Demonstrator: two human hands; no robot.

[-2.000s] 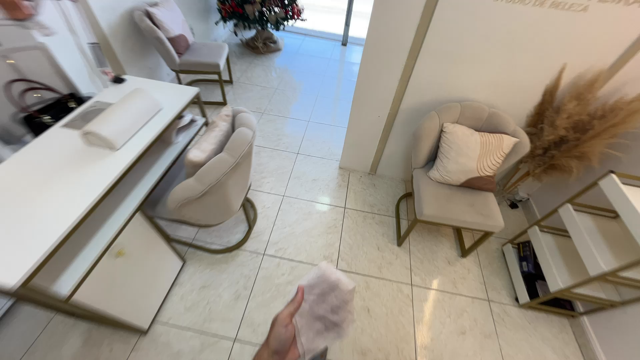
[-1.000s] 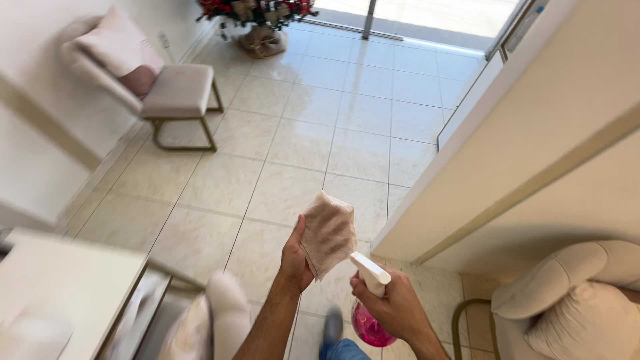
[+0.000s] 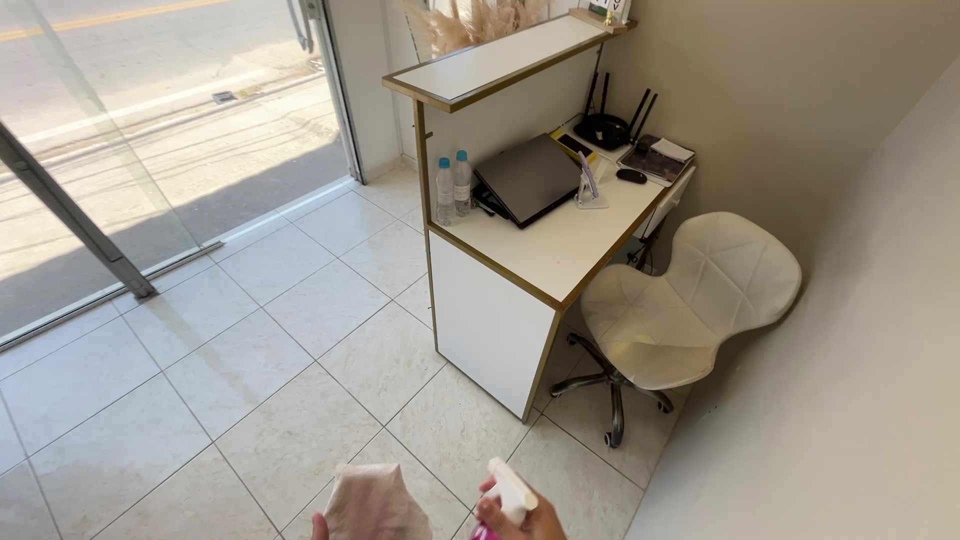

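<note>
At the bottom edge, my left hand (image 3: 320, 527) holds a pale cloth (image 3: 375, 504); only part of the fingers shows, and the rest of the hand is hidden or cut off. To its right, my right hand (image 3: 529, 521) is closed around the neck of a spray bottle (image 3: 513, 487) with a white trigger head and pink liquid. The cloth and the bottle are apart, both above the tiled floor. The lower part of the bottle is out of frame.
A white reception desk (image 3: 487, 322) with gold edges carries a laptop (image 3: 529, 180), two water bottles (image 3: 453, 187), a phone stand (image 3: 591, 187), a mouse (image 3: 631, 175) and a router (image 3: 602, 131). Beside it stands a cream swivel chair (image 3: 675, 300). Glass doors (image 3: 172, 127) are at left.
The view has swung from the chairs and Christmas tree to the desk by the glass doors. Both hands now sit lower in view, with the cloth and spray bottle still held.
</note>
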